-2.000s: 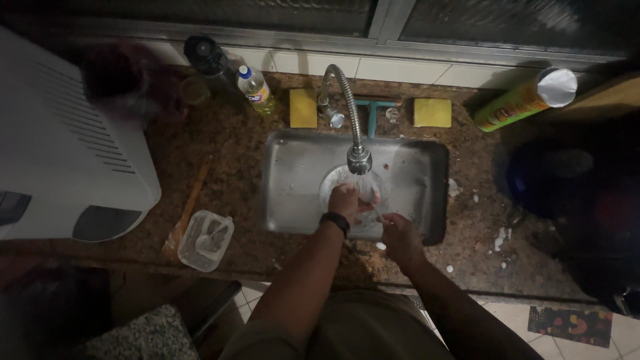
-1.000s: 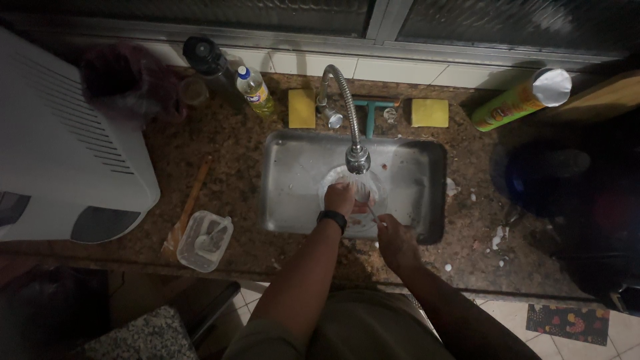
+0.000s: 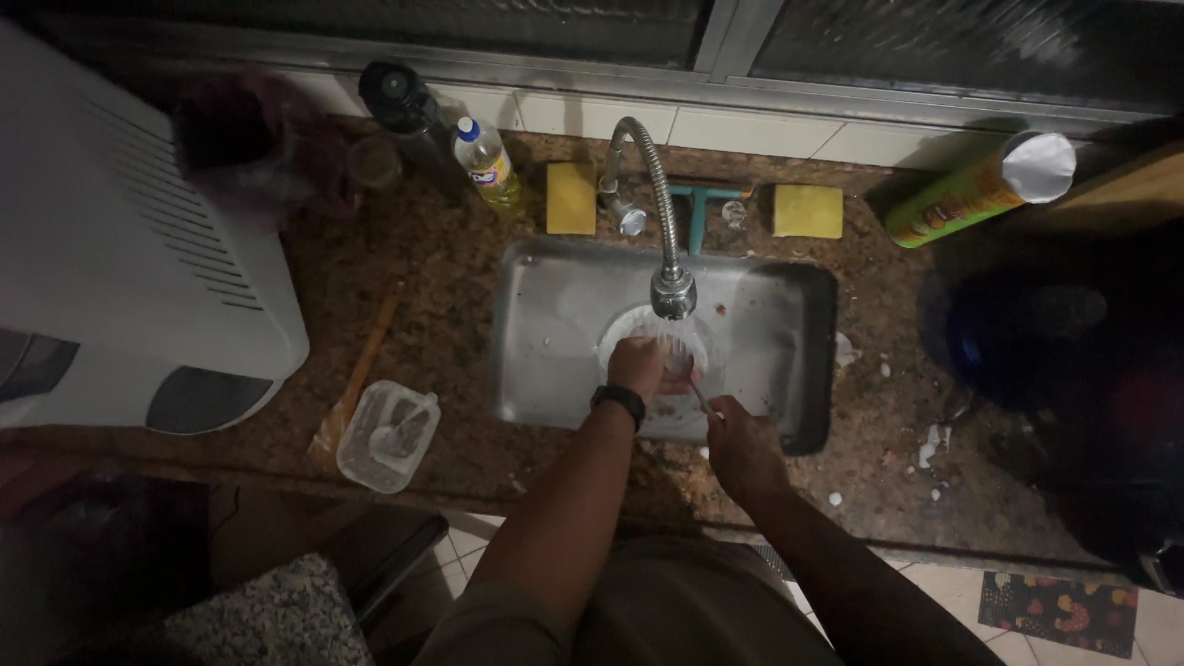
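Observation:
Water runs from the flexible metal faucet point(image 3: 673, 294) into the stainless steel sink point(image 3: 555, 287). Under the stream, my left hand point(image 3: 640, 365), a dark watch on its wrist, is at the head of a metal utensil, perhaps a spoon; its fingers are partly hidden by water. My right hand point(image 3: 743, 444) is closed on the handle of that metal utensil point(image 3: 701, 396) near the sink's front edge. Below both hands lies a round, pale dish or drain area point(image 3: 620, 326), its kind unclear.
Behind the sink are two yellow sponges point(image 3: 571, 199), point(image 3: 807, 211), a teal squeegee point(image 3: 698, 217) and a dish soap bottle point(image 3: 487, 166). Left stand a clear plastic container point(image 3: 388, 437), a wooden stick point(image 3: 375, 347) and a white appliance point(image 3: 111, 240). A green can point(image 3: 962, 199) is at right.
Both hands stay under the running water with small shifts. The right hand was slightly lower and more open-looking two seconds ago; its grip on the utensil's handle continues.

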